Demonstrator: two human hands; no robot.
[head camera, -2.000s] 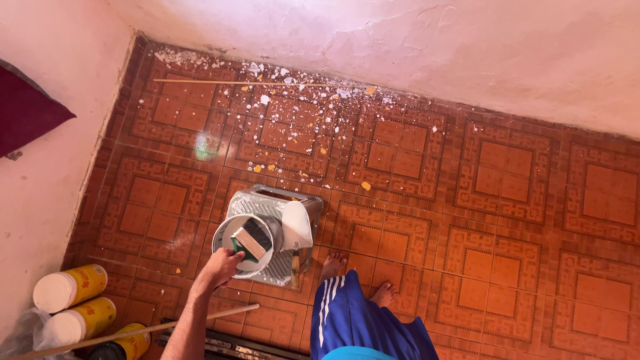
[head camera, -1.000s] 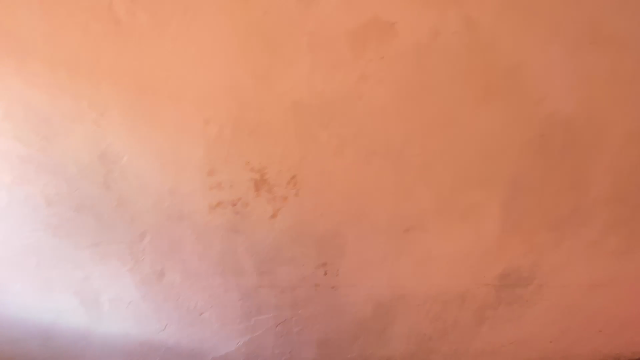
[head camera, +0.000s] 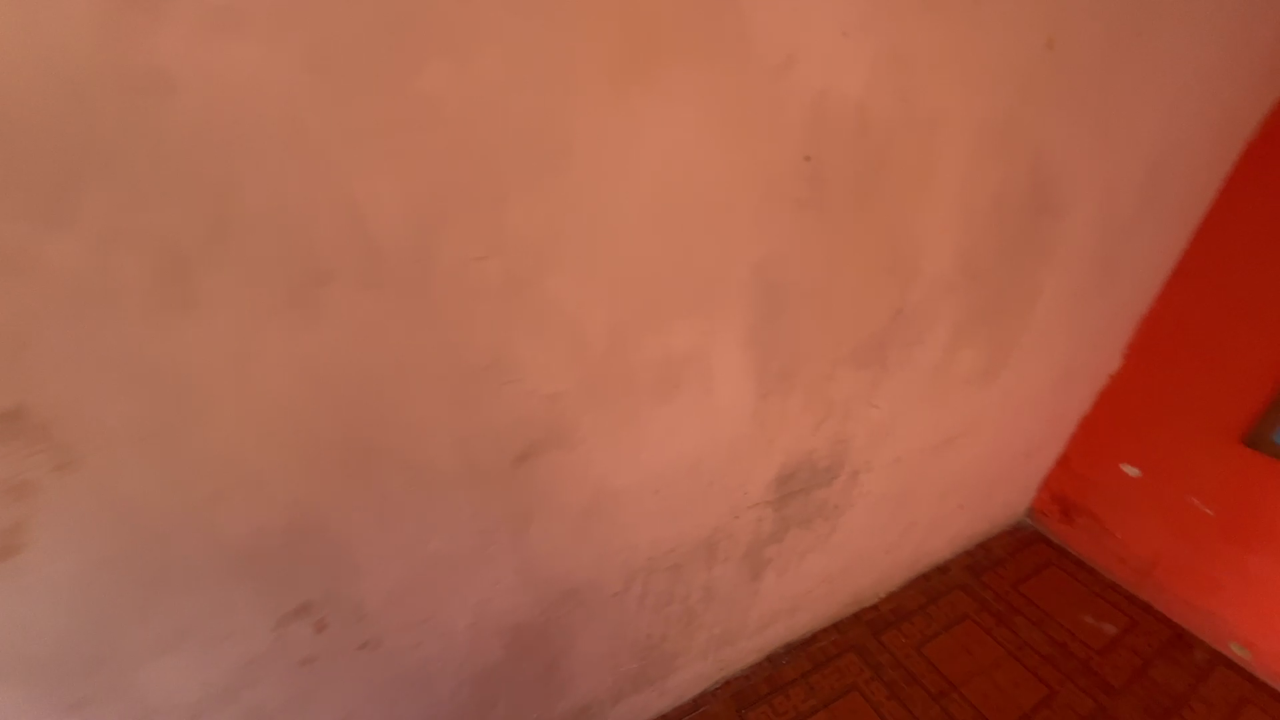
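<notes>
Neither my left hand nor my right hand shows in the head view now, so what they hold is hidden. A pinkish-orange painted wall (head camera: 620, 300) fills most of the view. Its surface carries a grey worn patch (head camera: 808, 478) low on the right side and small reddish-brown marks (head camera: 318, 624) at the lower left. More brown marks lie at the left edge.
A bright red wall (head camera: 1180, 400) meets the pink wall at the right, with small pale chips on it. Dark red patterned floor tiles (head camera: 985, 660) run along the bottom right. Part of a dark-edged object (head camera: 1266, 430) shows at the right edge.
The view has swung up from the floor to the wall, then toward the right corner. The hand, the brush and the bucket seen two seconds ago are out of view.
</notes>
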